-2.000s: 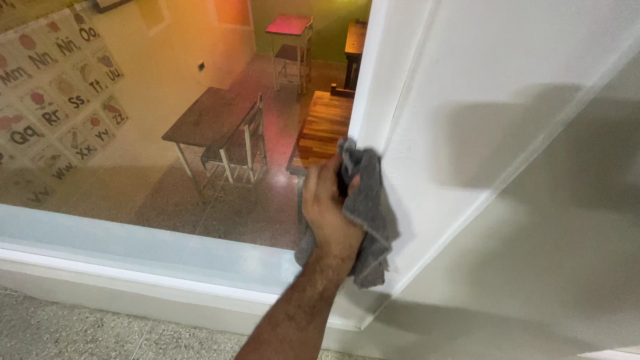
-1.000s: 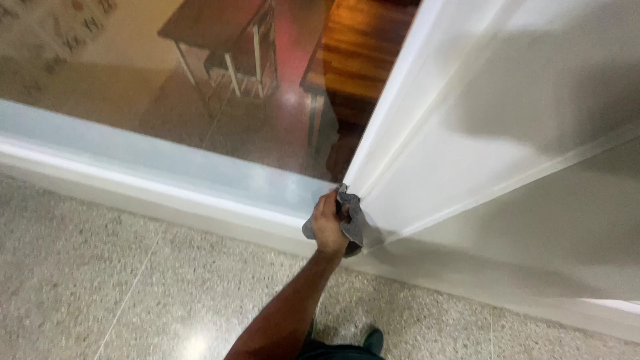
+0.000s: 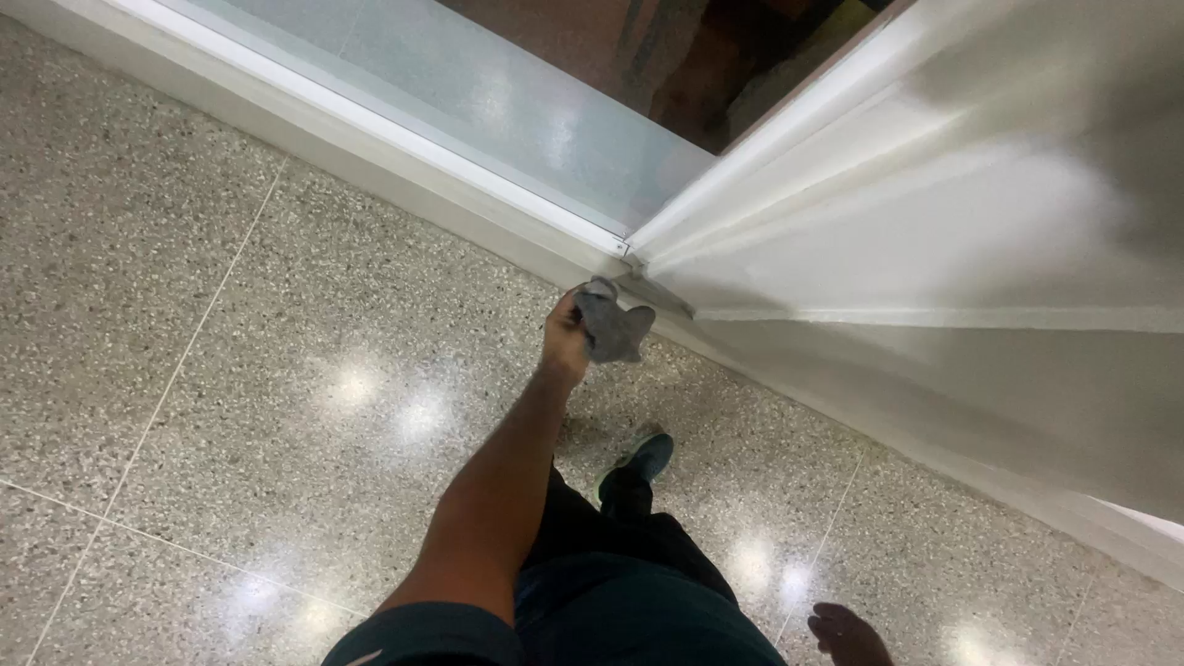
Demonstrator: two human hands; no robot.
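Note:
A crumpled grey cloth [image 3: 615,324] is gripped in my left hand [image 3: 565,335], close to the lower corner where the white window frame [image 3: 622,246] meets the white wall panel [image 3: 962,231]. The cloth hangs off the right side of the fingers, over the base ledge and floor; whether it touches the ledge cannot be told. Low at the right edge of my body, my right hand [image 3: 846,634] hangs over the floor with nothing visible in it, its fingers loosely apart and its wrist cut off by the picture's edge.
Large window glass [image 3: 518,83] rises above the low base ledge [image 3: 370,180]. Speckled terrazzo floor [image 3: 388,305] with thin joint lines and light reflections lies around me. My shoe [image 3: 650,455] stands near the base of the wall.
My left hand has moved down along the frame with the cloth, from beside the glass to below the corner. The view has tilted down to the floor, and my right hand has come into sight.

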